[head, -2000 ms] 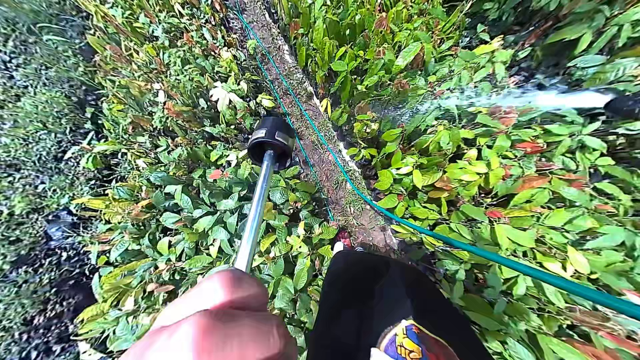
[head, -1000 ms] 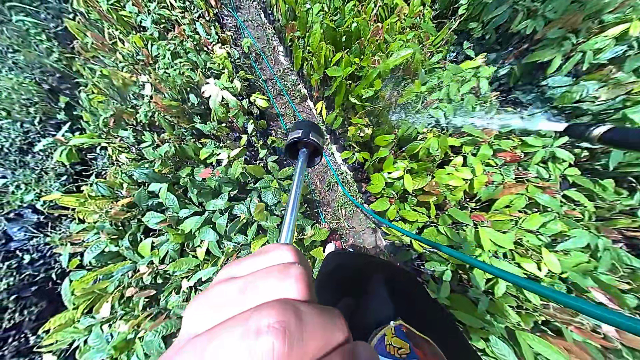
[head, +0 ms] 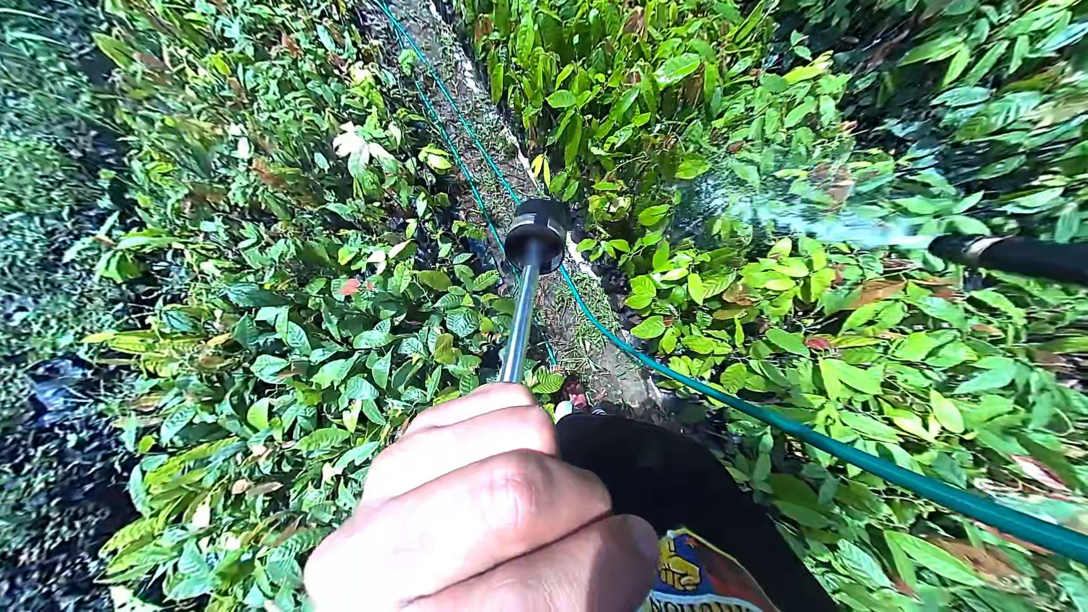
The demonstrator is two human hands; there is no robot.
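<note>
My left hand [head: 476,510] is closed around a shiny metal rod [head: 520,327] at the bottom centre. The rod points up and away, ending in a black round cylindrical head [head: 537,231] above a narrow path. At the right edge, a black spray wand or nozzle [head: 1011,253] sends a jet of water [head: 858,229] leftward over the leaves. A green hose [head: 765,414] curves from the path to the lower right, beneath the wand. My right hand is out of view, so what it holds is hidden.
Dense leafy young plants [head: 357,340] stand on both sides of a narrow dirt path [head: 595,340] with a pale edge. Further green hose lines run along it. Part of a foot [head: 574,399] shows beyond the dark clothing [head: 680,484], which bears a colourful print.
My left hand and the rod have moved to the right, bringing the black head over the path hose. The wand stays at the right, still spraying.
</note>
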